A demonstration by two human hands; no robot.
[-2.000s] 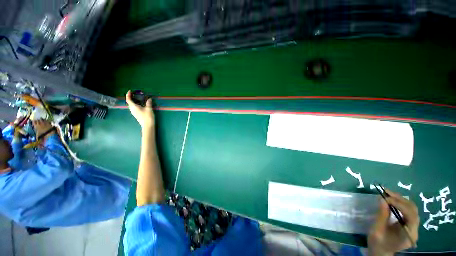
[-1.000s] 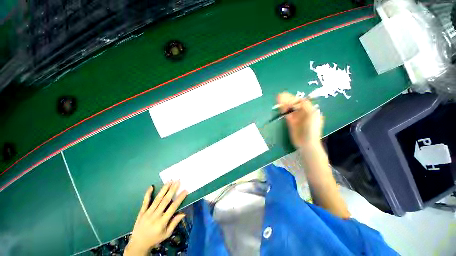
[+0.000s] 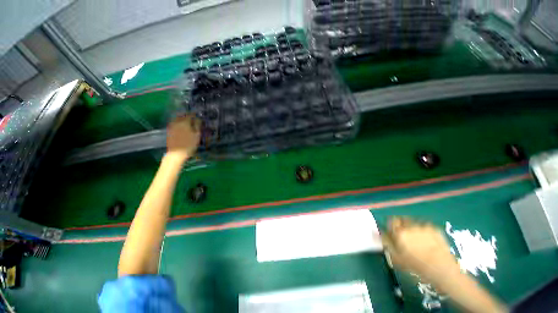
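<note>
My left hand (image 3: pixel 183 136) reaches over the belt to the left front edge of the stacked blister trays (image 3: pixel 269 113), which hold rows of black units. Its fingers are blurred against the dark tray, so whether they grip anything is hidden. My right hand (image 3: pixel 419 244), blurred, is at the right end of the far white sheet (image 3: pixel 315 235). It holds a thin dark hand tool (image 3: pixel 393 278) pointing down toward the near edge. The near white sheet (image 3: pixel 306 299) is cut off by the bottom edge. Small white pieces (image 3: pixel 476 250) lie heaped to the right of my right hand.
Black round lens units (image 3: pixel 304 173) sit spaced along the green belt (image 3: pixel 367 165). More stacked trays (image 3: pixel 382 27) stand at the back, beyond a grey rail (image 3: pixel 428 90). A white box (image 3: pixel 538 217) is at the bench's right end. Red lines separate belt and bench.
The view has tipped up toward the belt and stacked trays. My left hand has moved from the near white sheet to the trays. My right hand, still with the tool, is now beside the far sheet.
</note>
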